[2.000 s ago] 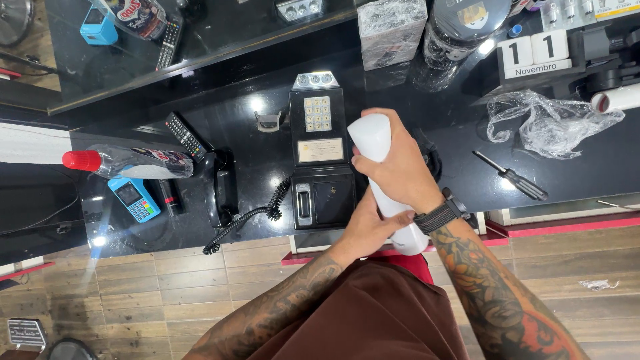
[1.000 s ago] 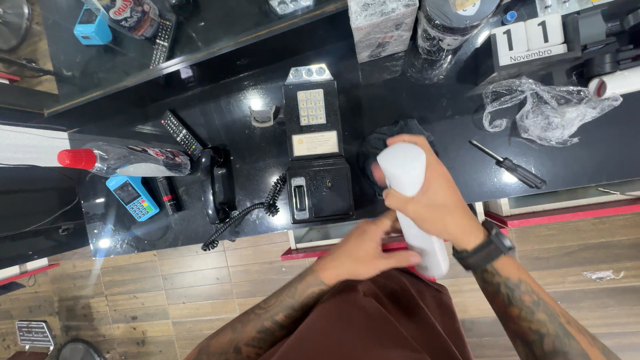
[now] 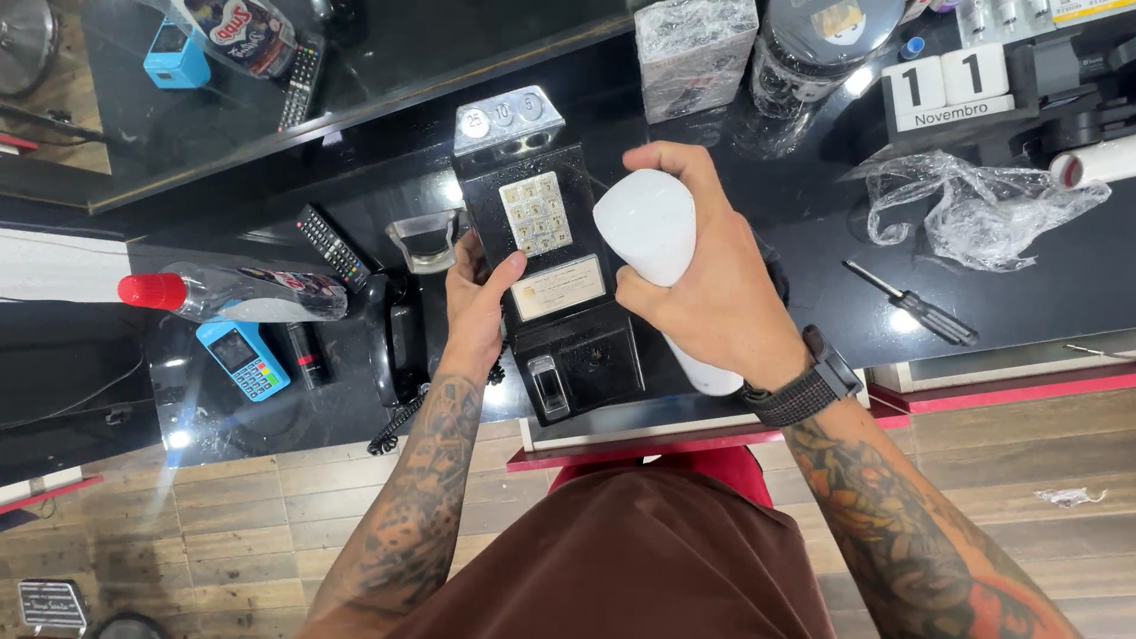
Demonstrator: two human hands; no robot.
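Observation:
My left hand [image 3: 479,302] grips the left side of a black toy-style payphone [image 3: 577,346], thumb beside its silver keypad [image 3: 536,213]. Small droplets dot the phone's black body, which tilts slightly on the glossy counter. In my right hand [image 3: 723,275] is a white spray bottle [image 3: 652,222], held just right of the phone; its nozzle cannot be made out. The black handset [image 3: 398,342] with its coiled cord lies to the left. Behind my left hand stands a clear, bracket-shaped piece [image 3: 428,241]. A dark cloth [image 3: 777,273] is mostly hidden behind my right hand.
Left on the counter are a red-capped bottle [image 3: 257,293], a remote control [image 3: 333,244], a blue card terminal [image 3: 244,357] and a black tube [image 3: 307,357]. To the right lie a screwdriver [image 3: 914,304], crumpled plastic wrap [image 3: 985,213] and a block calendar [image 3: 950,89]. A wrapped box [image 3: 695,58] stands at the back.
My left hand has moved from near the spray bottle to the phone's left side and taken hold. The phone has turned slightly. My right hand still holds the bottle.

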